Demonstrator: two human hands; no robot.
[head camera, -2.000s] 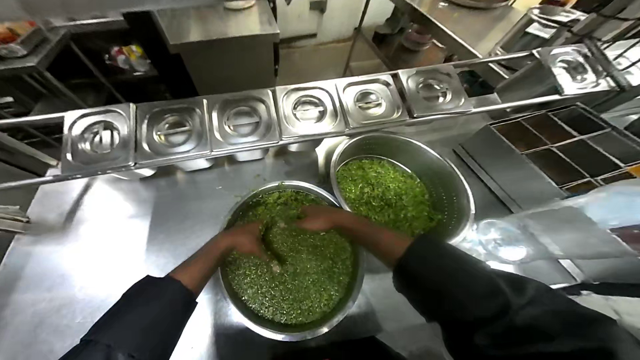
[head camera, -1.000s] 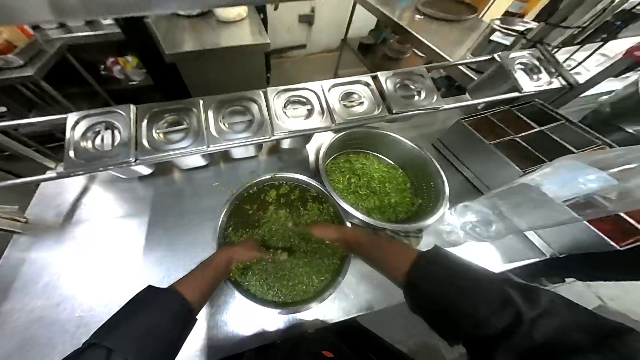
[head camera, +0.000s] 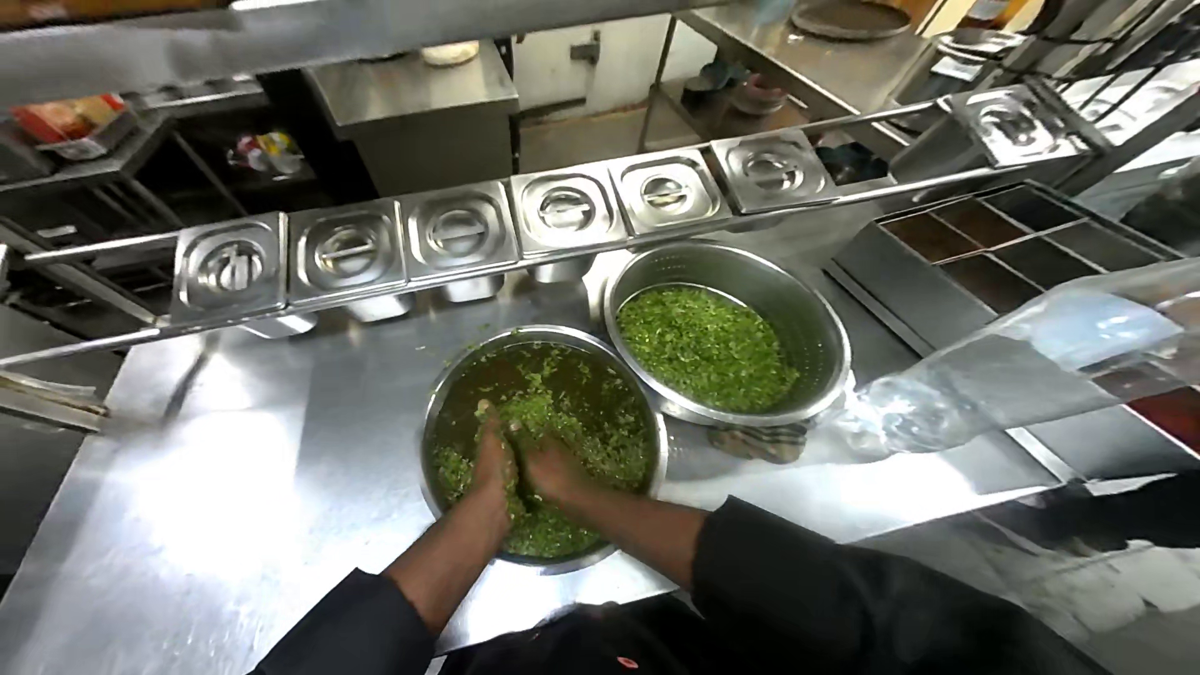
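Observation:
A round metal bowl (head camera: 660, 450) holds dark liquid with chopped green herbs (head camera: 586, 422) floating in it. Inside it, my left hand (head camera: 491, 459) and my right hand (head camera: 548, 469) face each other with a clump of the wet herbs between them. Bits of green cling to my left hand's fingers, and the fingertips of my right hand are partly hidden in the herbs. Just behind and to the right stands a perforated metal colander (head camera: 825, 352), with more chopped herbs (head camera: 708, 347) in it.
Lidded steel containers (head camera: 459, 232) line a rail behind the bowls. A striped cloth (head camera: 764, 442) lies by the colander on the steel counter (head camera: 366, 441). Clear plastic sheeting (head camera: 1012, 375) and a divided metal tray unit (head camera: 994, 244) are at the right.
My hands were apart in the herbs two seconds ago; now they are close together around a clump. The herbs have gathered towards them, showing more dark liquid at the bowl's far side.

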